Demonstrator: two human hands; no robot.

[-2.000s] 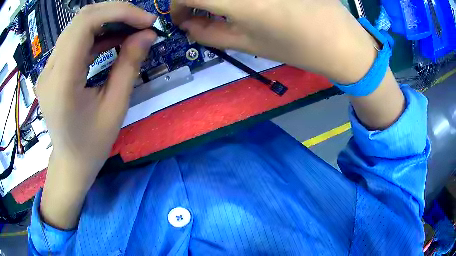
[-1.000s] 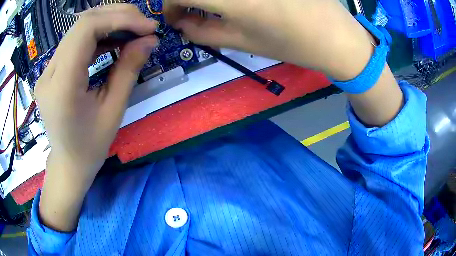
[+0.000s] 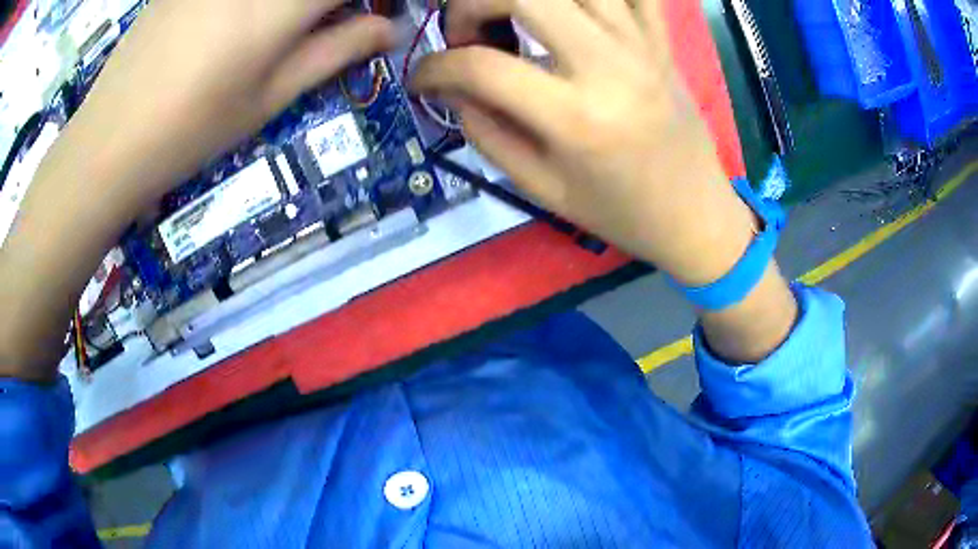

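Note:
The blue motherboard (image 3: 245,249) lies in the white metal chassis (image 3: 450,231). A long white-labelled SSD (image 3: 220,209) and a small square Wi-Fi card (image 3: 338,145) sit on it. My left hand (image 3: 204,107) reaches over the board from the left, its upper part cut off by the top edge. My right hand (image 3: 590,129) is to the right, its bent fingers beside thin dark-red and pale wires (image 3: 431,109) at the board's upper right. Whether either hand grips a wire is unclear. A black connector lead (image 3: 515,198) runs partly under my right hand.
A red foam pad (image 3: 429,311) lies under the chassis along the front edge. Blue trays (image 3: 847,54) stand at the upper right on the green mat (image 3: 820,156). A blue wrist strap (image 3: 735,268) is on my right wrist. Coloured wires (image 3: 80,338) lie at the chassis's left end.
My left hand has moved up, uncovering the SSD and Wi-Fi card. My right hand has turned and shifted, now over part of the black lead. The board sits lower in view.

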